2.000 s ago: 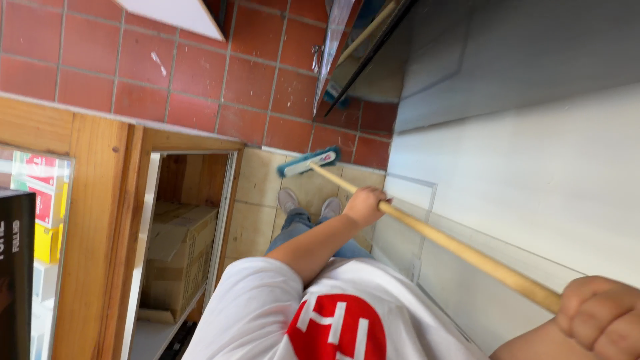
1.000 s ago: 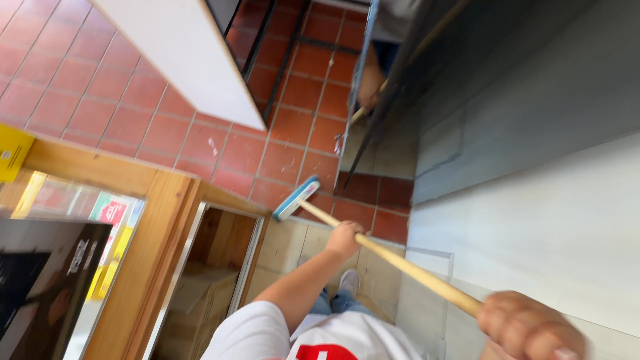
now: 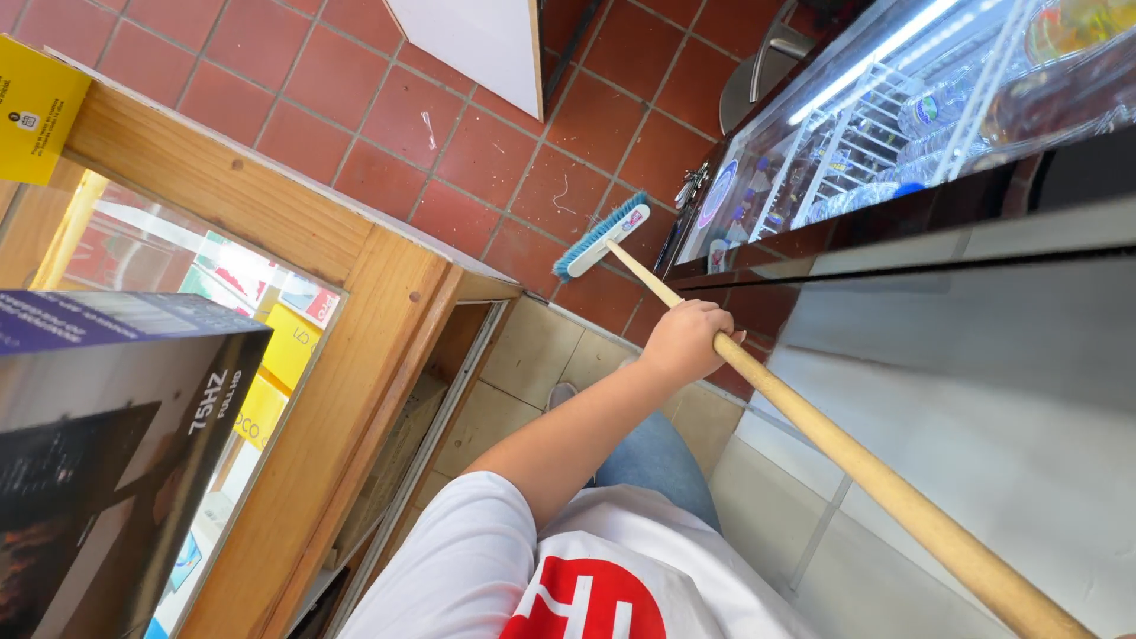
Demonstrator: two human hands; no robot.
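Note:
My left hand point(image 3: 690, 344) is closed around the lower part of a wooden broom handle point(image 3: 852, 453). The handle runs from the lower right corner up to a broom head point(image 3: 605, 240) with a white block and blue bristles, which lies over the red tiles by the corner of the refrigerator. My right hand is out of the frame, and the handle's upper end is cut off. Bits of litter point(image 3: 429, 130) and a thin pale strand point(image 3: 564, 195) show on the red tiles beyond the broom head.
A glass-doored refrigerator point(image 3: 754, 232) with bottles stands at the right. At the left is a wooden display counter point(image 3: 355, 355) with a monitor box point(image 3: 106, 444) on it. A white panel point(image 3: 484, 44) juts in at the top. A tiled step edge point(image 3: 603, 327) crosses before my feet.
The broom head has moved forward from the step edge farther onto the red tiles. My right hand, on the handle in both earlier frames, is now out of view. The refrigerator's lit interior has come into view.

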